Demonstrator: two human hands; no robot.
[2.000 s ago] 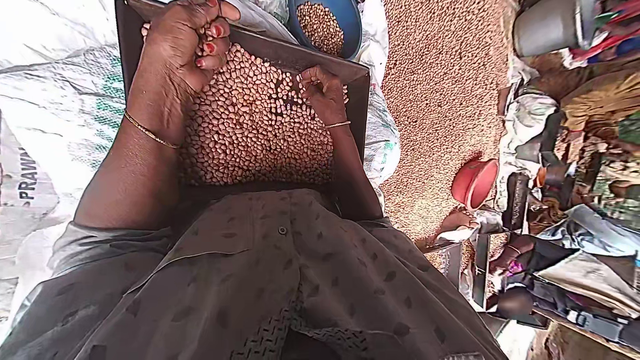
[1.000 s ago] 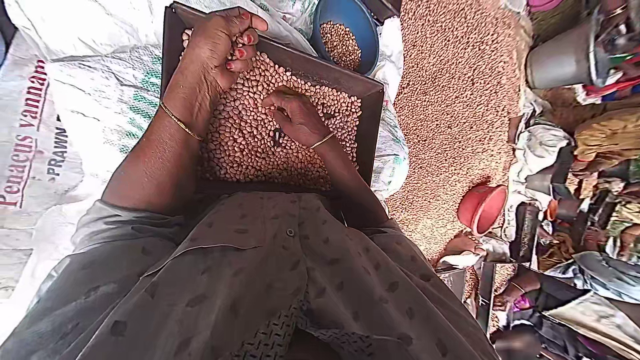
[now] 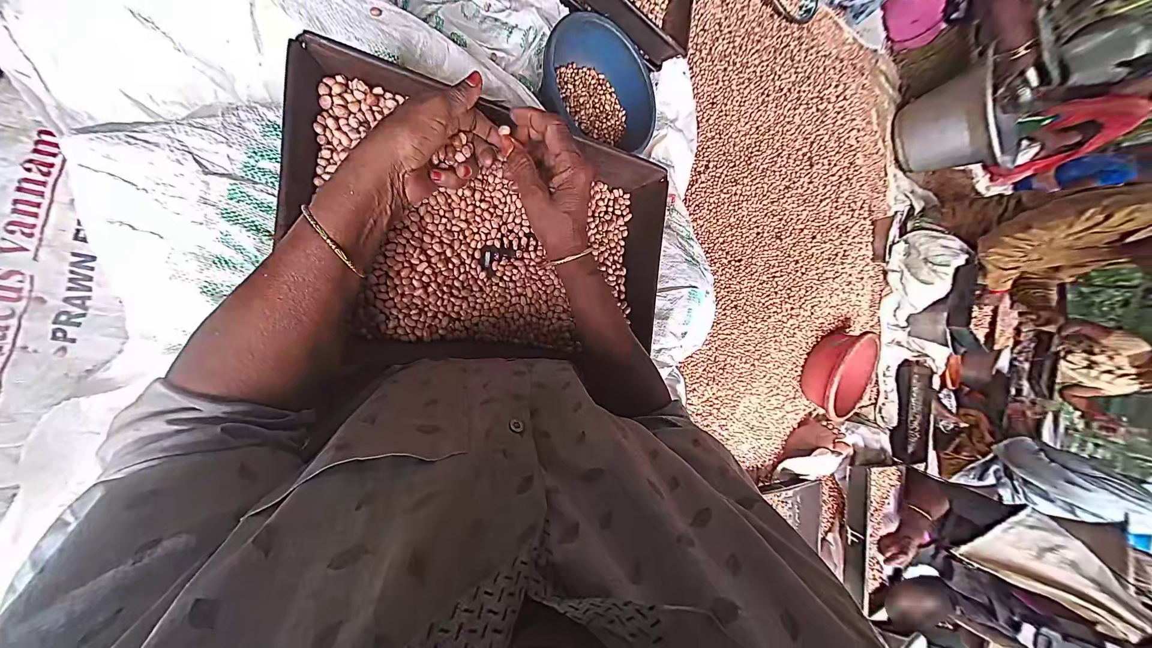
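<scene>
A dark rectangular tray [image 3: 650,261] lies before me, spread with light brown nuts or seeds [image 3: 441,270] that look like shelled peanuts. My left hand [image 3: 432,139] is cupped over the tray's far part with several nuts in its palm and curled fingers. Close against its fingertips is my right hand [image 3: 549,175], pinching one pale nut between thumb and finger. A small black object [image 3: 498,256] lies on the nuts, left of my right wrist; what it is cannot be told. Each wrist has a thin bangle.
Beyond the tray's far right edge stands a blue bowl [image 3: 641,99] partly filled with nuts. Woven plastic sacks [image 3: 162,198] lie under and left of the tray. Nuts cover the ground [image 3: 774,207] at right, with a red bowl [image 3: 841,373] there. Other people sit further right, near a grey bucket [image 3: 940,121].
My right hand has moved from over the nuts in the tray up to my left hand's fingertips. My left hand has turned, its fingers now pointing more to the right.
</scene>
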